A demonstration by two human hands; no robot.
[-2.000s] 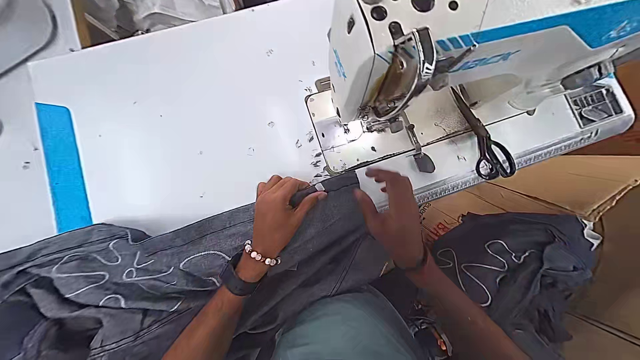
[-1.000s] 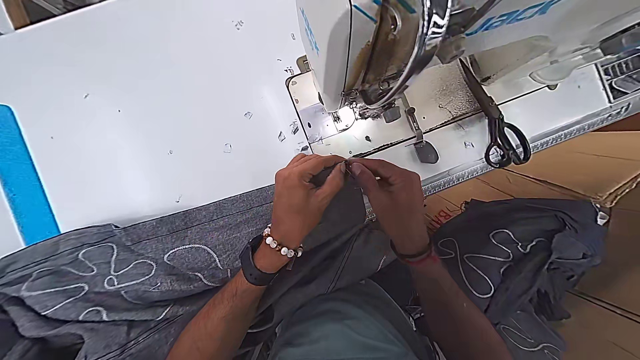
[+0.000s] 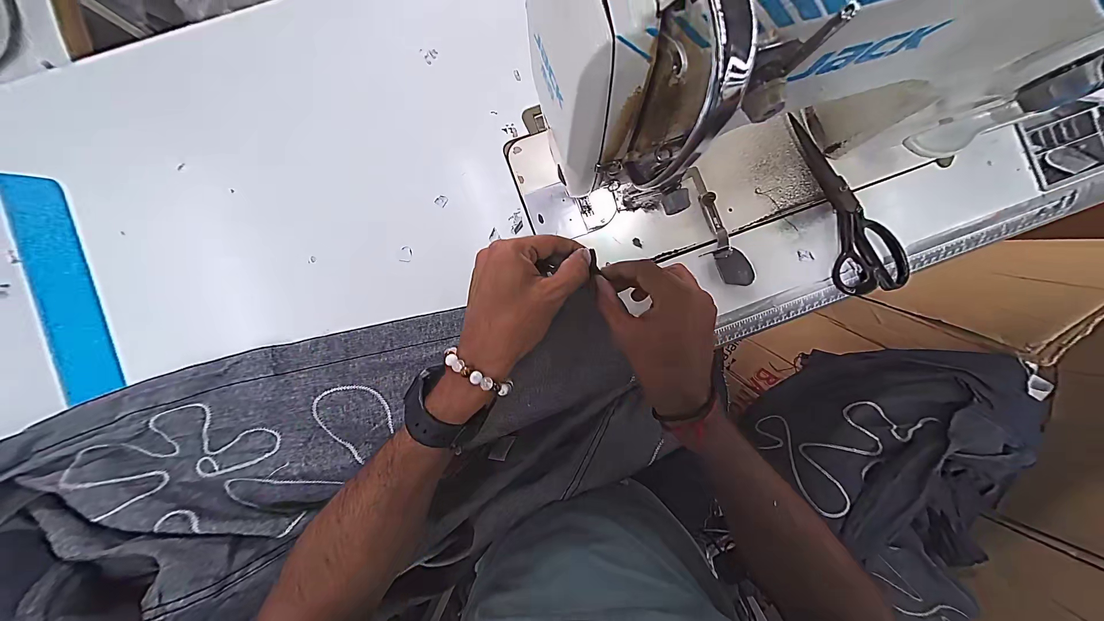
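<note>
A dark grey denim garment with white corded floral embroidery lies along the table's front edge and over my lap. My left hand, with a beaded bracelet and a dark watch strap at its wrist, pinches the garment's edge between thumb and forefinger. Fingertips close beside it, my right hand grips the same edge. Both hands are just in front of the lit needle area of a sewing machine. The small bit of fabric between the fingertips is mostly hidden.
Black-handled scissors lie on the machine bed, right of the presser foot. A measuring tape strip runs along the table edge. At the right, another embroidered dark garment rests on cardboard. Thread scraps dot the tabletop.
Two seconds ago my right hand was apart from the left with its fingers spread; now both hands pinch the garment's edge together. The camera view has moved closer to the machine.
</note>
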